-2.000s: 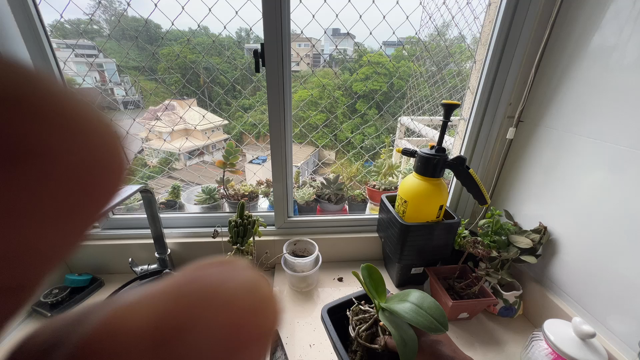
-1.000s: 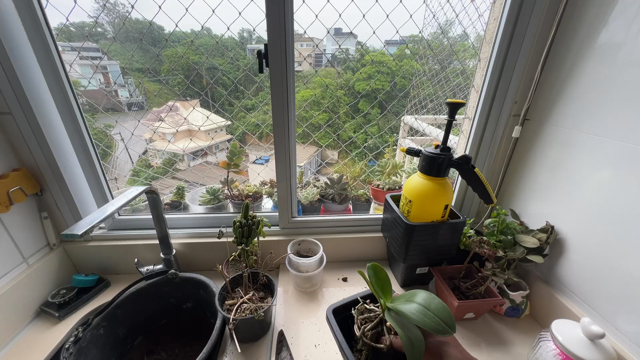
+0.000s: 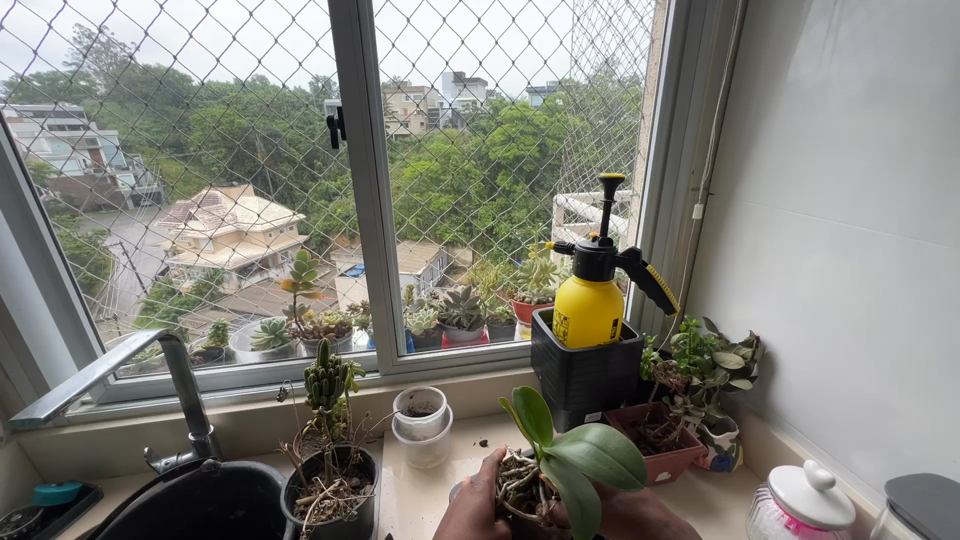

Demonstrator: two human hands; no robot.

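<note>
An orchid point(image 3: 592, 457) with broad green leaves and a mass of pale roots point(image 3: 519, 484) is at the bottom centre-right. My left hand point(image 3: 474, 499) grips the left side of the root mass, its fingertips by the roots. On the right side, my right hand point(image 3: 637, 514) is partly hidden behind the leaves, its fingers at the base of the plant. Most of the container below the roots is hidden by my hands. Nested clear plastic pots point(image 3: 421, 435) with some soil stand to the left, beyond my left hand.
A cactus in a black pot point(image 3: 352, 510) and a black bucket point(image 3: 195, 502) under the faucet point(image 3: 180, 382) are left. Behind the orchid, a yellow pressure sprayer point(image 3: 589, 311) sits in a black square planter point(image 3: 570, 382). A terracotta-coloured planter point(image 3: 667, 450) and lidded jar point(image 3: 802, 502) are right.
The left hand, large and blurred near the camera two seconds ago and out of view one second ago, is now at the orchid's roots. The right hand remains at the plant.
</note>
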